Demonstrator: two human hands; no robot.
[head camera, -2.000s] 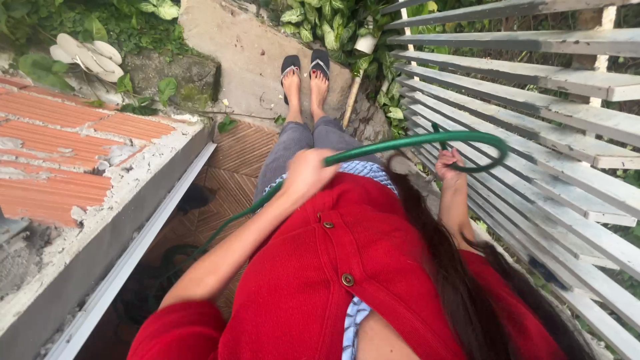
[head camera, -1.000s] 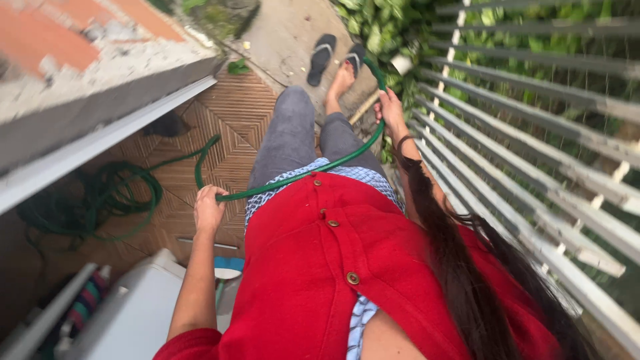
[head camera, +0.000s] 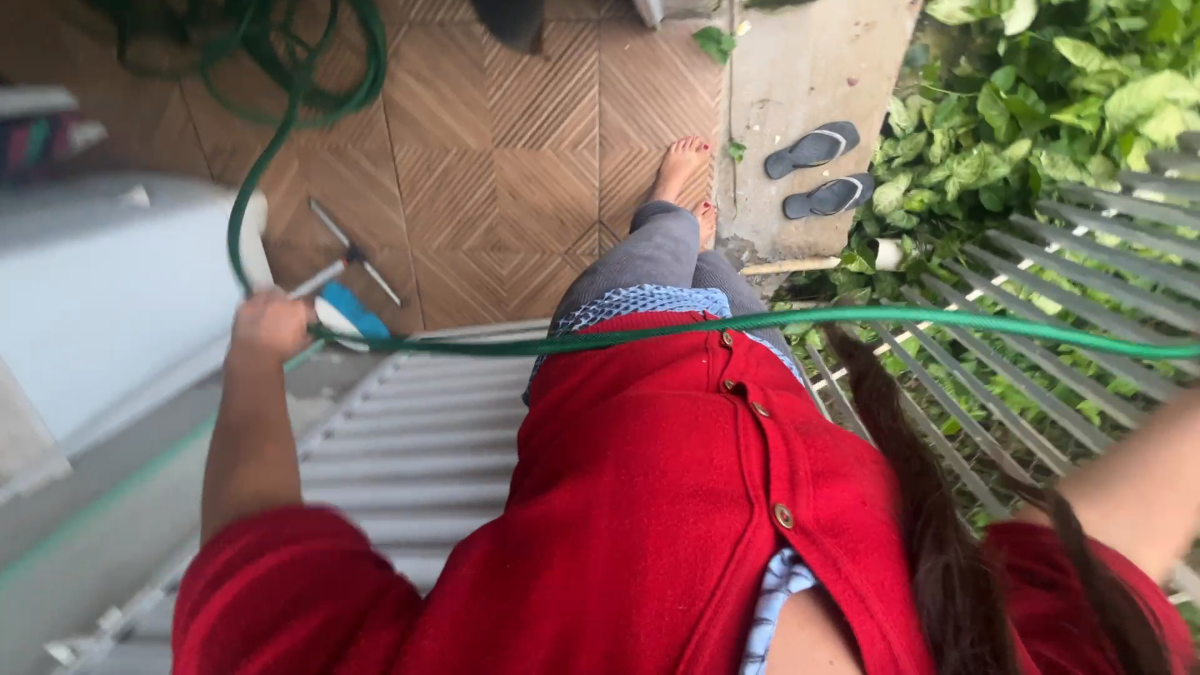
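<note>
A green garden hose (head camera: 656, 330) runs across in front of my red cardigan, from my left hand (head camera: 270, 323) to the right edge of the view. My left hand is closed around the hose, slightly blurred. From there one length climbs to a loose coil of hose (head camera: 347, 84) on the tiled floor at the upper left. Of my right arm only the forearm (head camera: 1125, 478) shows at the right edge; the hand is out of view, so what it holds is hidden.
A floor squeegee (head camera: 352, 253) and a blue and white brush head (head camera: 349, 312) lie near a white appliance (head camera: 112, 281). My bare feet are on wood-patterned tiles (head camera: 548, 178). Black flip-flops (head camera: 814, 150) lie on a concrete slab (head camera: 797, 75). A slatted metal fence (head camera: 1050, 356) and leafy plants (head camera: 1012, 122) border the right.
My feet have come out of the flip-flops and onto the tiles. My right hand, on the hose earlier, has left the view to the right. The view has turned.
</note>
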